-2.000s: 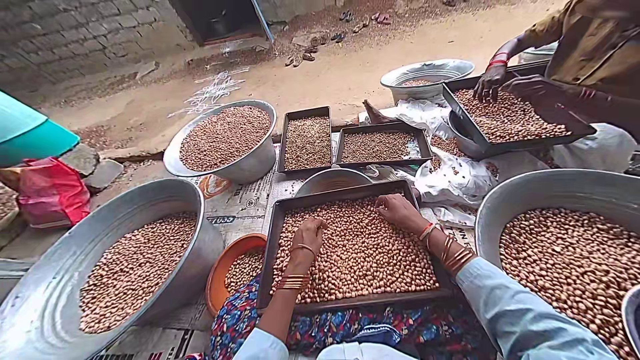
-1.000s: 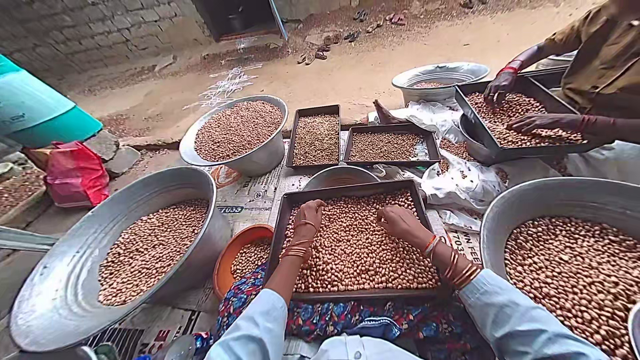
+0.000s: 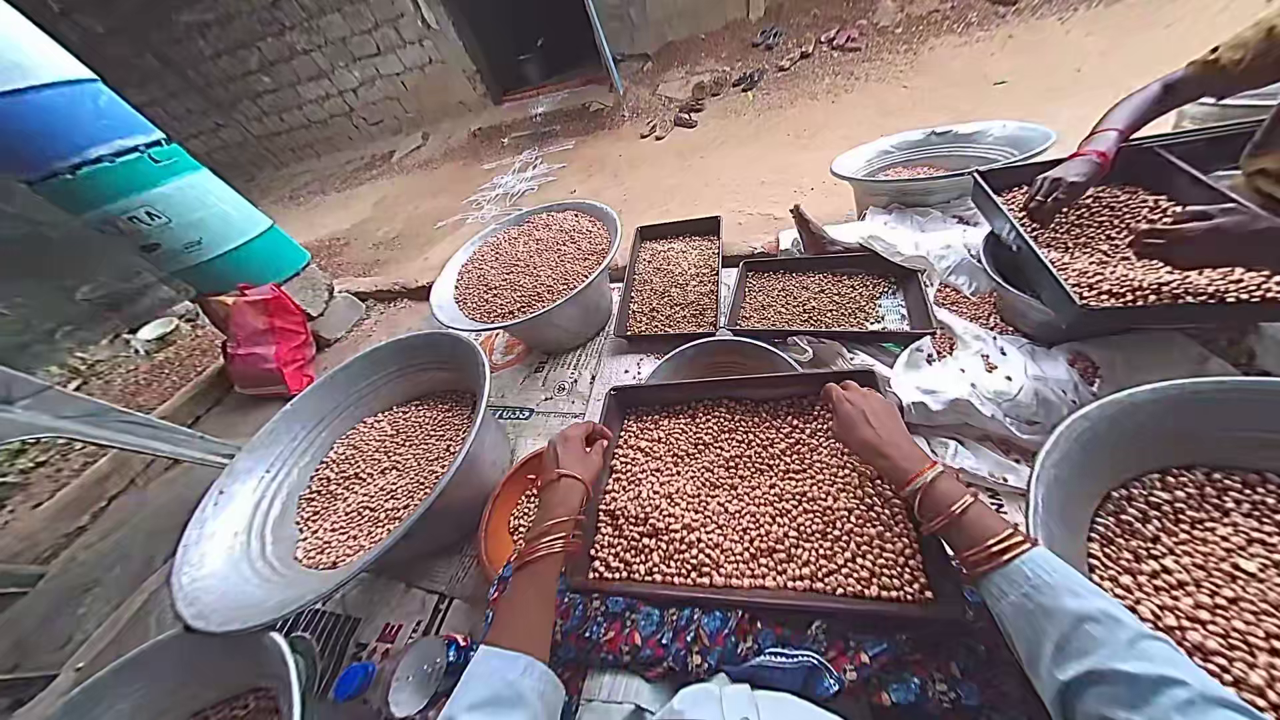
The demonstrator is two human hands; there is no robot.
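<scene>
A dark rectangular tray (image 3: 760, 598) full of brown, nut-like seeds (image 3: 750, 500) lies tilted over my lap, its far edge against a metal bowl (image 3: 725, 358). My left hand (image 3: 577, 455) is at the tray's left edge, above an orange bowl (image 3: 497, 515) of seeds; its fingers are bent together, and whether they hold a seed is hidden. My right hand (image 3: 868, 425) touches the seeds near the tray's far right corner with fingertips down; what is between them cannot be seen.
Wide metal basins of seeds stand at left (image 3: 215, 540), back left (image 3: 575, 318) and right (image 3: 1060, 470). Two smaller trays (image 3: 672, 228) (image 3: 830, 262) lie beyond. A co-worker's hands (image 3: 1065, 188) are over another tray (image 3: 1030, 250) at right. A blue-capped bottle (image 3: 353, 682) lies at lower left.
My left hand has moved from over the seeds to the tray's left edge, above the orange bowl. My right hand remains near the tray's far right part.
</scene>
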